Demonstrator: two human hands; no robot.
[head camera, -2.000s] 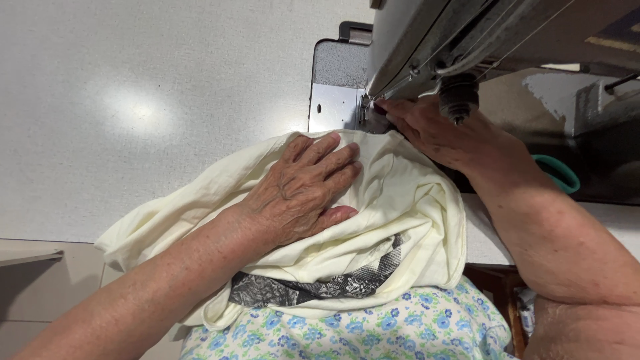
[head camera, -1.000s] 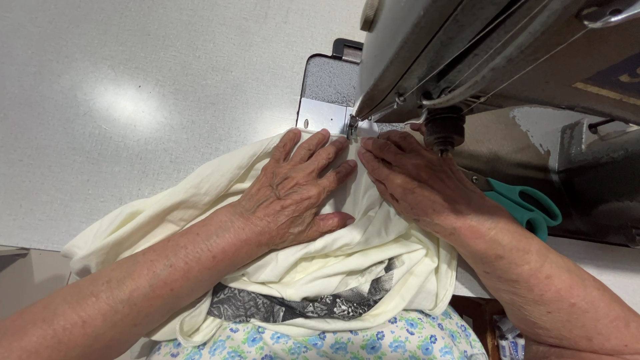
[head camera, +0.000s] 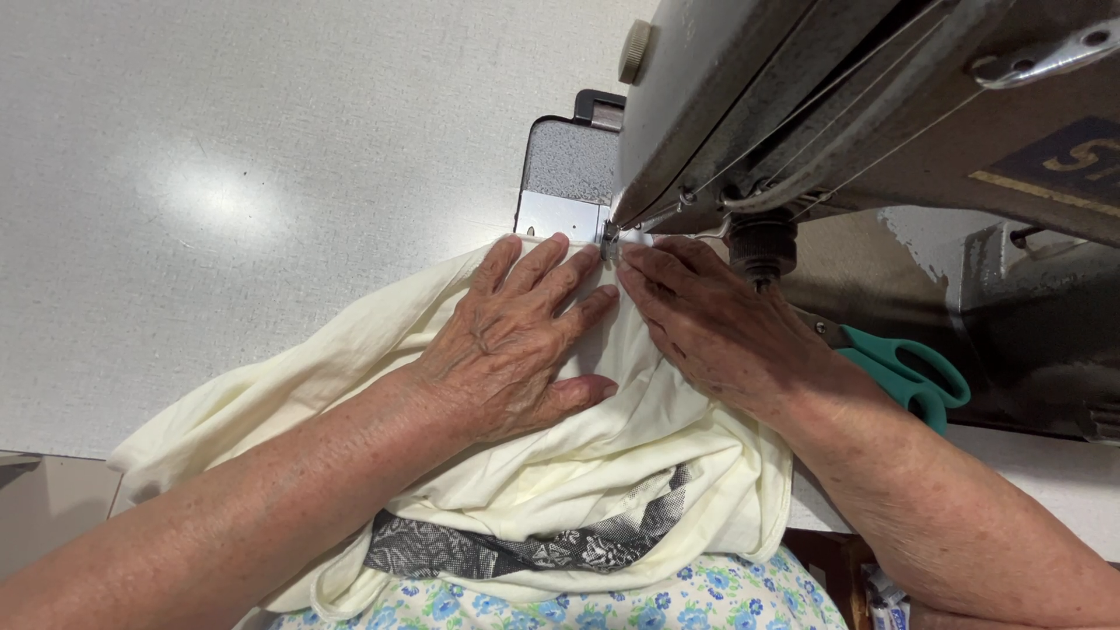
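Observation:
Cream fabric (head camera: 691, 455) with a black-and-white printed part lies bunched from the sewing machine's needle area down over a floral cloth. Its upper edge runs under the presser foot (head camera: 610, 245) of the sewing machine (head camera: 787, 114). My left hand (head camera: 525, 341) rests flat on the fabric, fingers spread, fingertips at the edge just left of the foot. My right hand (head camera: 717, 324) lies on the fabric right of the foot, fingers close together and fingertips beside it; whether it pinches the cloth is hidden. Scissors with green handles (head camera: 901, 367) lie partly behind my right wrist.
The pale tabletop (head camera: 219, 105) spreads to the left of the machine. The metal needle plate (head camera: 560, 213) shows beyond the fabric edge. A dark knurled knob (head camera: 763, 245) sits close above my right hand. Floral cloth (head camera: 726, 595) is at the bottom.
My right hand has come back from behind the needle area to the fabric's edge beside the foot. The scissors show more than before. My left hand stays flat on the fabric.

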